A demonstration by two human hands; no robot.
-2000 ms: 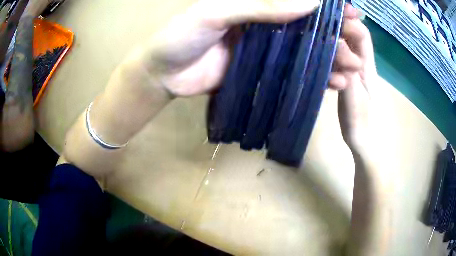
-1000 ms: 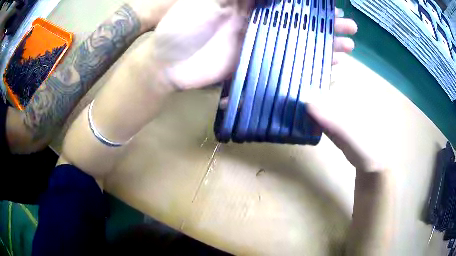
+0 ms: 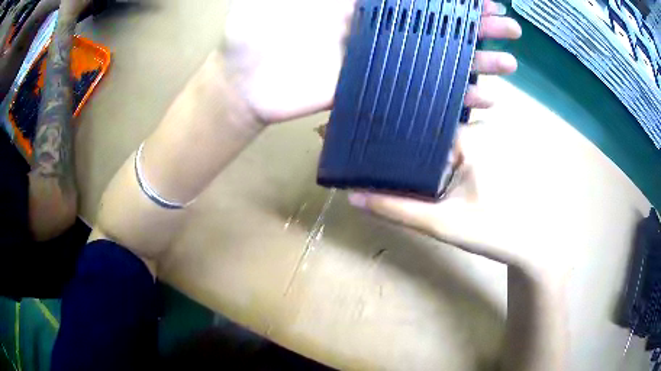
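Observation:
A stack of black phone middle frames point(image 3: 402, 101) is held up near the top centre, its ribbed edges with small slots facing me; its top end is cut off by the picture's edge. My left hand point(image 3: 290, 58) is at the stack's left side, its fingers hidden or out of the picture. My right hand point(image 3: 464, 196) holds the stack from below and behind, thumb along the lower end, fingertips showing past the right side.
A co-worker's tattooed arm point(image 3: 54, 123) crosses an orange tray point(image 3: 90, 54) of small black parts. Tan cardboard point(image 3: 239, 253) with a taped seam covers the bench. Another black frame stack point(image 3: 641, 275) lies far right. White trays point(image 3: 594, 58) are piled upper right.
The stack's frames have gone from fanned and tilted to closed up together. My right thumb has moved from the stack's face to its lower end. The co-worker's arm swung over the tray, away, then back.

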